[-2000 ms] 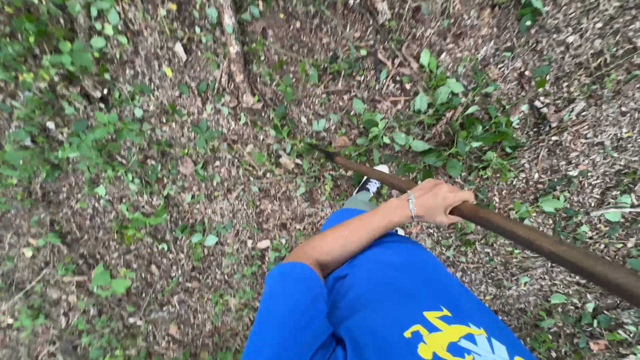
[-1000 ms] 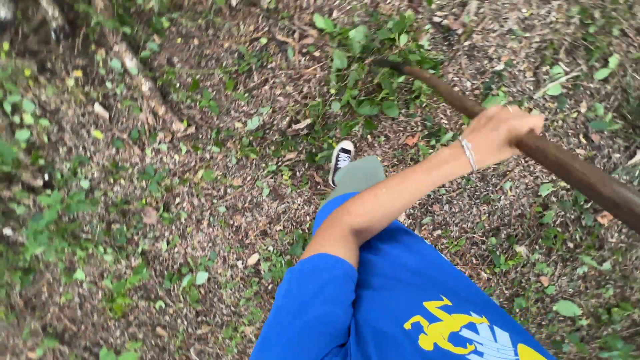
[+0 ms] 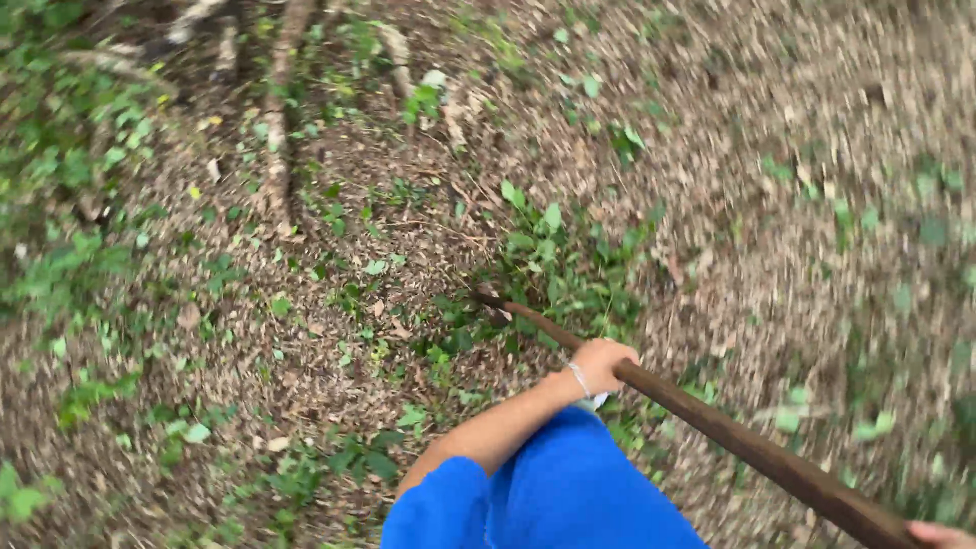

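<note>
My left hand (image 3: 602,364), with a pale bracelet at its wrist, is closed around a long brown wooden handle (image 3: 732,438) of a tool. The handle runs from the lower right up to a dark tool end (image 3: 488,300) low among leafy green plants (image 3: 564,263); the shape of that end cannot be made out. At the bottom right edge my right hand (image 3: 942,535) shows only in part, with its fingers at the near end of the handle; its grip is mostly cut off by the frame.
Leaf litter covers the ground, with small green plants scattered over it. A root or fallen branch (image 3: 280,145) lies at the upper left, near paler branches (image 3: 194,19). Denser greenery (image 3: 69,152) stands along the left side.
Part of my right hand has come into view at the lower right. The shoe seen earlier no longer shows. The view has shifted, and the tool's dark end now points at the plants' lower left side.
</note>
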